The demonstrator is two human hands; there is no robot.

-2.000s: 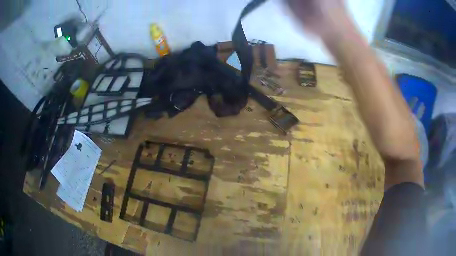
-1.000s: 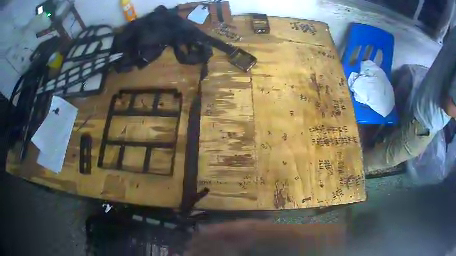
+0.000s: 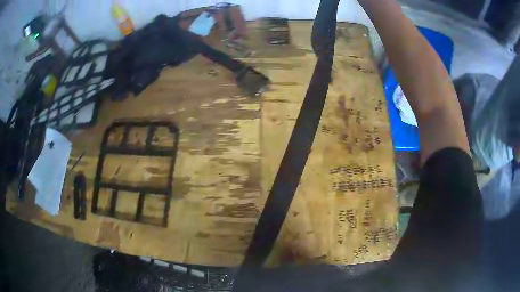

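A long black strap [image 3: 293,151] runs from the top edge of the picture down across the plywood table [image 3: 228,131] to its front edge, where it is blurred. My right forearm in a dark sleeve reaches up along the right side. My right hand is cut off by the top edge, near the strap's upper end, so its hold does not show. My left hand is not in view. A dark slotted frame [image 3: 137,153] lies flat on the table's left half, with a small black block [image 3: 80,197] beside it.
White paper [image 3: 50,171] lies at the left edge. Black material [image 3: 151,54], a strap with a buckle-like end [image 3: 251,80], a small dark box [image 3: 276,31] and a yellow bottle [image 3: 122,20] are at the back. A blue stool [image 3: 406,140] and a person's grey clothing [image 3: 495,122] are at right.
The strap has moved right from beside the slotted frame and now rises out at the top. My right forearm has come back into view at upper right. The view has shifted.
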